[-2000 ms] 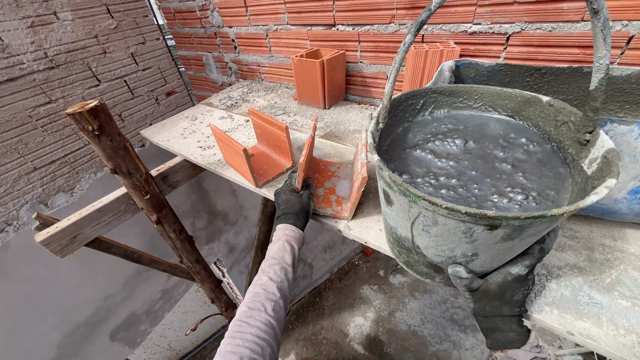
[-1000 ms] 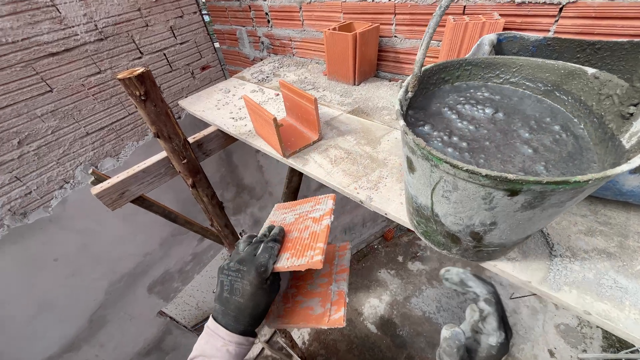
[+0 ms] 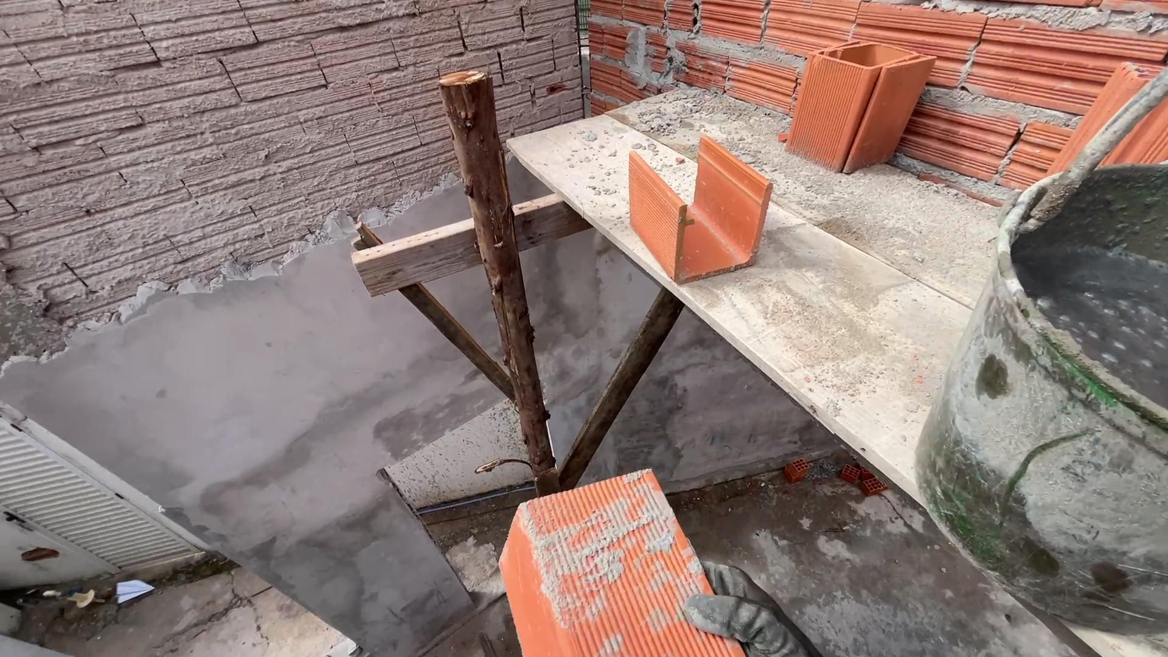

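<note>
A ribbed orange clay channel block (image 3: 611,566), smeared with grey mortar, is held up at the bottom of the view. My right hand (image 3: 748,611), in a dark glove caked with mortar, grips its right edge; most of that hand is cut off by the frame. My left hand is out of sight. Another U-shaped clay block (image 3: 730,228) stands on the scaffold planks (image 3: 776,310) with its channel facing up. On the right, a mortar-stained bucket (image 3: 1031,456) contains wet grey mix (image 3: 1109,310).
A rough wooden post (image 3: 497,237) rises left of the planks, with a crosspiece (image 3: 429,260) and a diagonal brace (image 3: 620,388). Clay blocks (image 3: 858,109) stand by the brick wall (image 3: 757,78). Far below lies a concrete floor (image 3: 821,566) with brick pieces (image 3: 858,476).
My left hand held the mortared block on the planks, then lifted it off beside them. Now my right hand grips it and my left hand has left the view, which has turned left.
</note>
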